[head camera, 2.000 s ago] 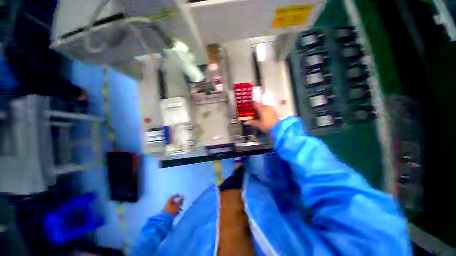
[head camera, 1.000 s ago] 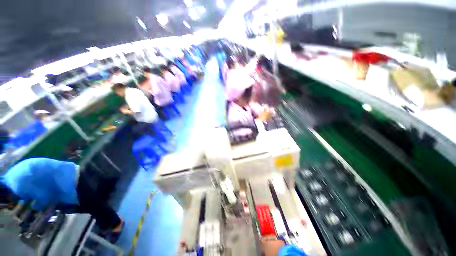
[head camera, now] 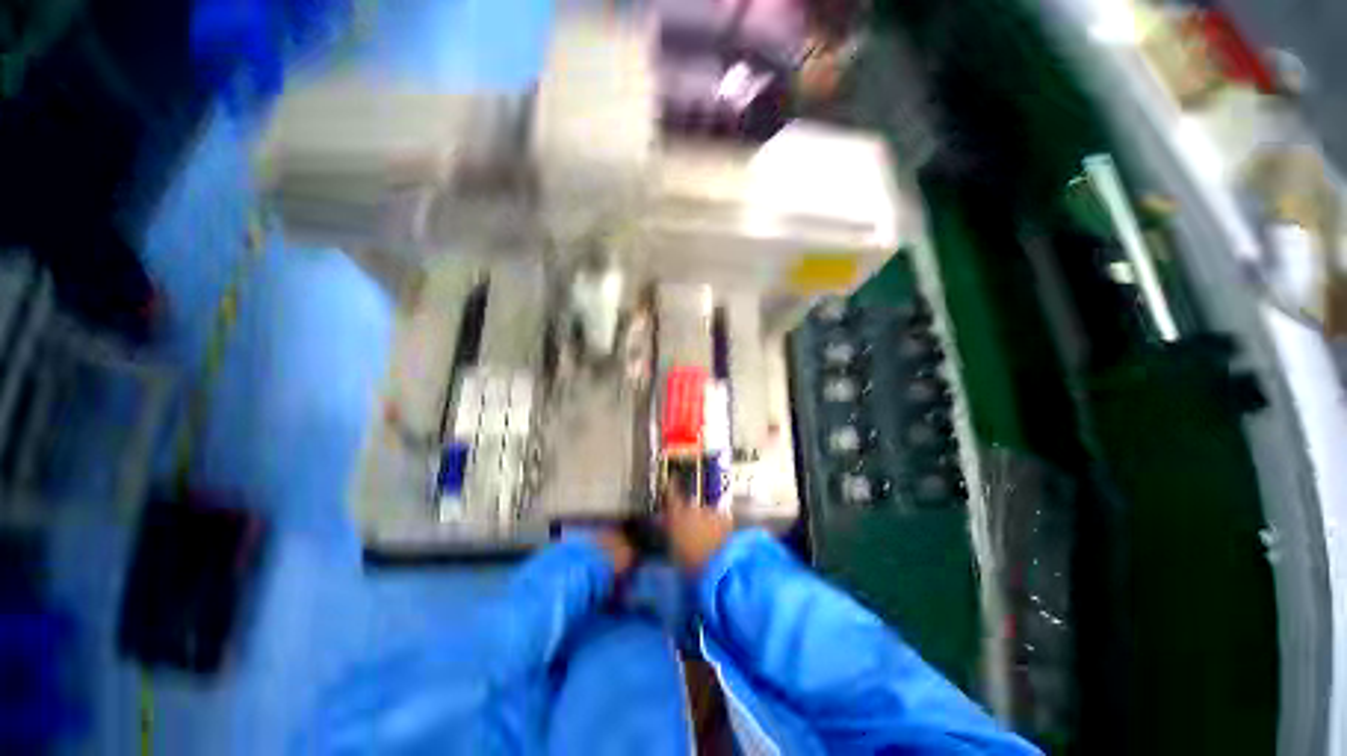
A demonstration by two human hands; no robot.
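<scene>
A red flip phone (head camera: 684,406) lies in the right fixture (head camera: 720,428) of the beige machine (head camera: 591,488). My right hand (head camera: 694,529) is at the near end of that fixture, just below the phone; blur hides whether its fingers grip anything. My left hand (head camera: 615,550) is at the machine's front edge, left of my right hand, small and blurred, its fingers unclear. The left fixture (head camera: 491,428) is pale with a blue part, and no red phone shows in it.
A tray of dark handsets (head camera: 845,392) lies on the green bench (head camera: 872,569) right of the machine. A clear tray (head camera: 1034,576) is further right. A white shelf (head camera: 1315,399) runs along the far right. A dark bin (head camera: 189,583) is on the floor at left.
The view has tilted back down from the hall to the machine. My left hand has come up from beside my body to the front edge. The red phone remains in the right fixture.
</scene>
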